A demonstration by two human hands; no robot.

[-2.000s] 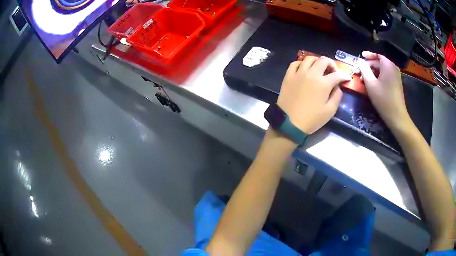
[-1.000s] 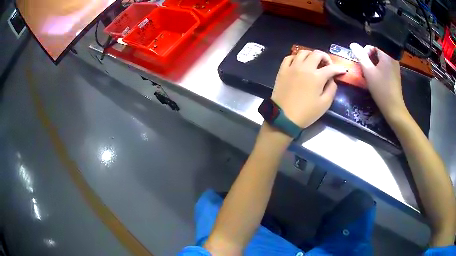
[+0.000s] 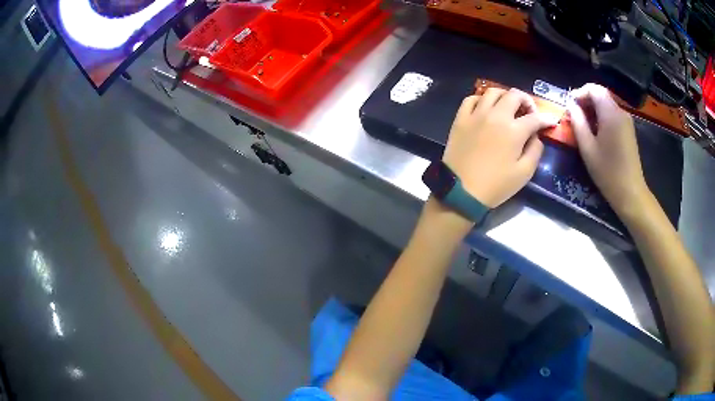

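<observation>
An orange-brown carrier fixture [image 3: 488,84] lies on the black work pad [image 3: 451,66], brightly lit in its middle. My left hand [image 3: 495,145] lies over its left part and grips it, thumb and index finger near the lit spot. My right hand [image 3: 605,141] is at its right part, with fingertips meeting my left fingertips. Any small part between the fingertips is too small to tell. A narrow pale clear strip [image 3: 551,92] lies on the pad just behind the fixture, partly next to my right fingers.
Two red parts bins [image 3: 270,59] with small bits stand at the left. A tilted monitor [image 3: 98,39] is at upper left. The black inspection camera [image 3: 584,27] is above the pad. Another orange-brown carrier [image 3: 482,17] sits behind. A white patch [image 3: 411,87] is on the pad's left end.
My right fingertips have come back from the clear strip to the lit spot on the fixture, beside my left fingertips. The monitor has changed from plain orange to purple-white rings.
</observation>
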